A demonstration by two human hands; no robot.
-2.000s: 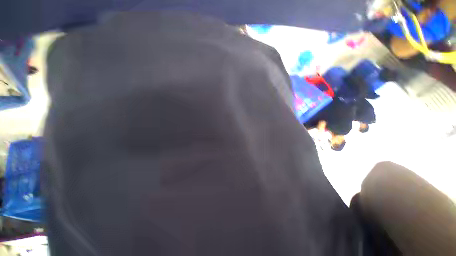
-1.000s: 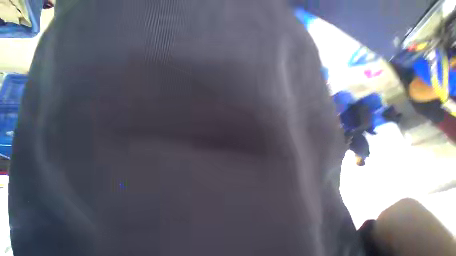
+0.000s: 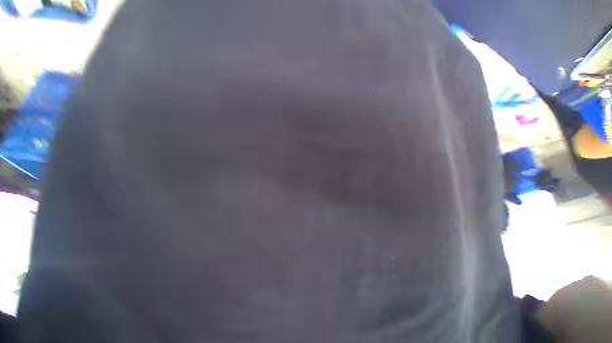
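Dark grey cloth, seemingly the wearer's clothing (image 3: 268,174), fills most of the view. The dark navy pressing table (image 3: 523,33) shows at the top right. Small red and yellow parts, perhaps scissor handles (image 3: 590,82), lie at its right edge, blurred. A rounded, skin-toned blurred shape (image 3: 582,311), perhaps part of an arm, is cut off by the bottom right corner beside something black. No fingers show on it. Neither my left hand nor my right hand can be made out.
A blue plastic crate (image 3: 43,120) stands on the floor at the left. Dark blue pieces (image 3: 527,171) lie low at the right, beside the cloth. A tan rounded part (image 3: 594,144) is at the right edge. The floor is bright and overexposed, with a pink scrap.
The view has turned. The grey cloth covers more of the right side, the table shows only at the top right, the crate sits higher, and the skin-toned shape has slid toward the bottom right corner.
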